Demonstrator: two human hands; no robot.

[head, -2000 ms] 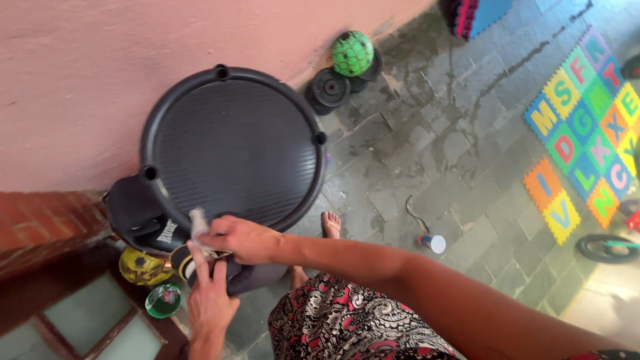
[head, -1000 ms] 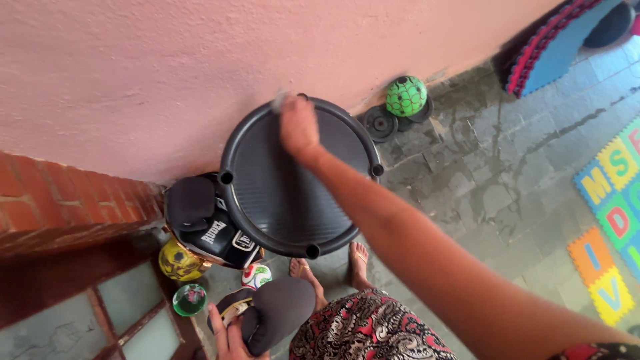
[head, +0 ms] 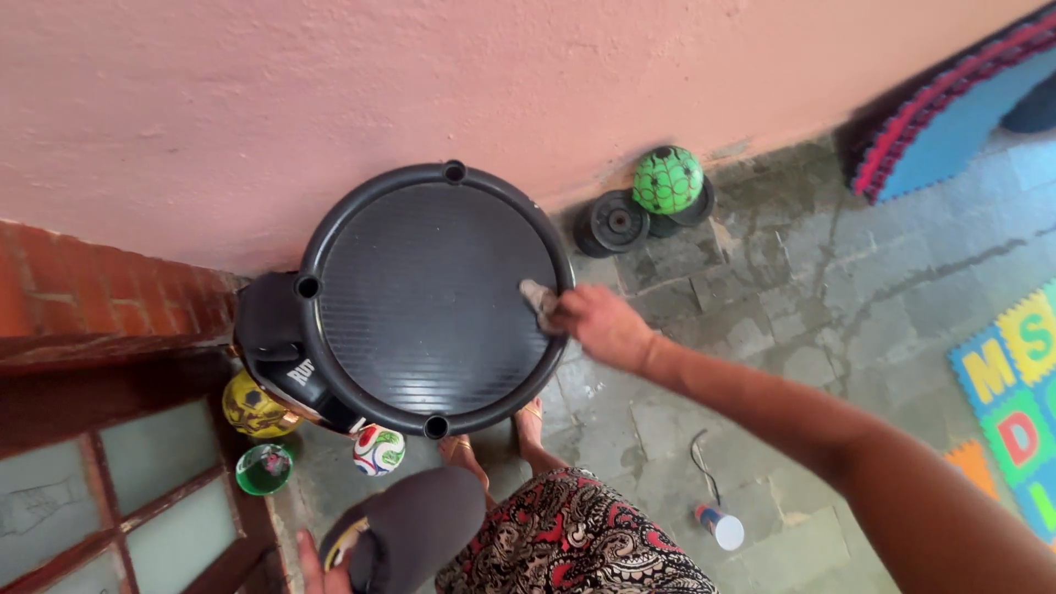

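A round black platform [head: 437,289] with a ribbed top and a thick rim fills the middle of the head view. On its right rim, my right hand [head: 606,326] grips a crumpled greyish cloth [head: 540,304], whose end lies on the ribbed top. My left hand [head: 323,569], partly cut off by the bottom edge, holds a dark grey padded item [head: 425,520] that looks like a boxing glove, with a yellow and white patch. A similar black padded item [head: 272,318] rests on a black bag [head: 309,392] at the platform's left.
A green ball [head: 668,180] sits on black weight plates [head: 612,223] by the pink wall. Yellow [head: 256,406] and multicoloured [head: 379,450] balls and a green bowl [head: 264,469] lie lower left. A can with a cord [head: 720,526] and foam letter mats [head: 1019,437] are on the right.
My right hand with the cloth has moved from the platform's far edge to its right rim. Two seconds ago both hands were close together at the near left edge.
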